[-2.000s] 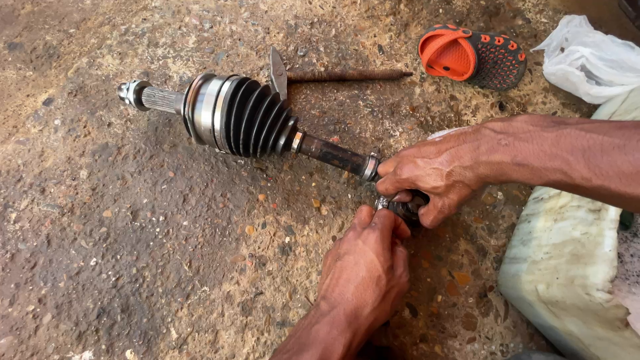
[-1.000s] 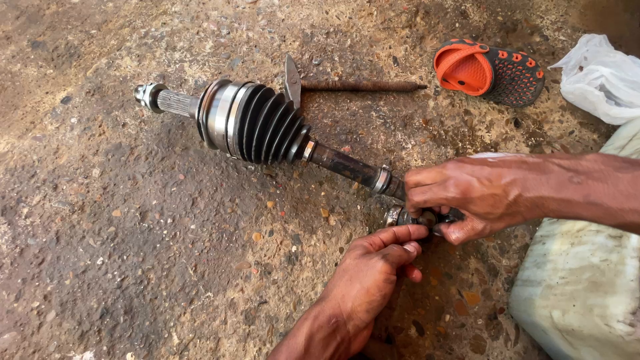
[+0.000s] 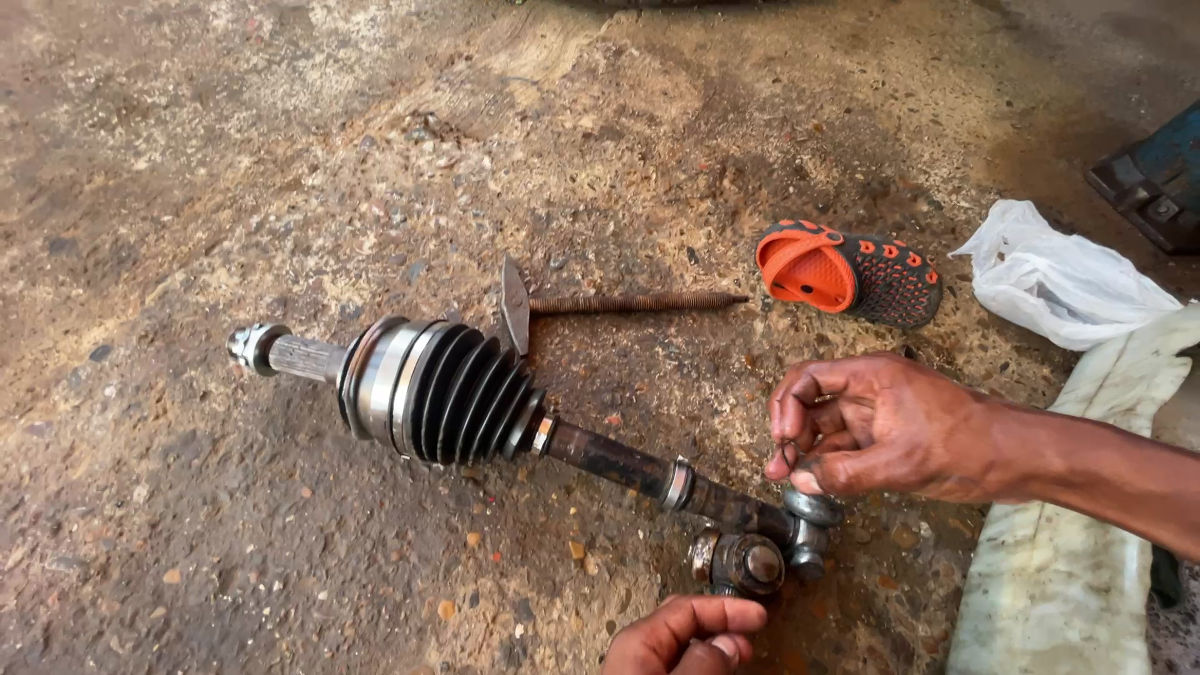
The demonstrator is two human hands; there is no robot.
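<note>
A drive axle shaft [image 3: 609, 457] lies on the ground, with a ribbed black rubber CV boot [image 3: 464, 394] and a splined stub at its left end. A metal clamp [image 3: 677, 484] sits around the bar. At the right end is a tripod joint with rollers [image 3: 761, 565], greasy and dark. My right hand [image 3: 881, 431] is just above this joint, fingertips pinched on what looks like a thin dark wire ring [image 3: 787, 452], partly hidden. My left hand [image 3: 689, 637] is just below the nearest roller, fingers loosely curled, with nothing visible in it; the frame's bottom edge cuts it off.
Beyond the boot lies a hammer-like tool with a metal head [image 3: 515, 305] and threaded rod handle [image 3: 637, 302]. An orange and black clog [image 3: 848, 274], a white plastic bag [image 3: 1064, 277], a pale stained container or sheet [image 3: 1050, 591] and a blue metal object [image 3: 1158, 178] are at the right.
My right hand has lifted off the joint, and my left hand has drawn back toward the bottom edge. The rollers, largely covered by my fingers before, now show. The view has shifted.
</note>
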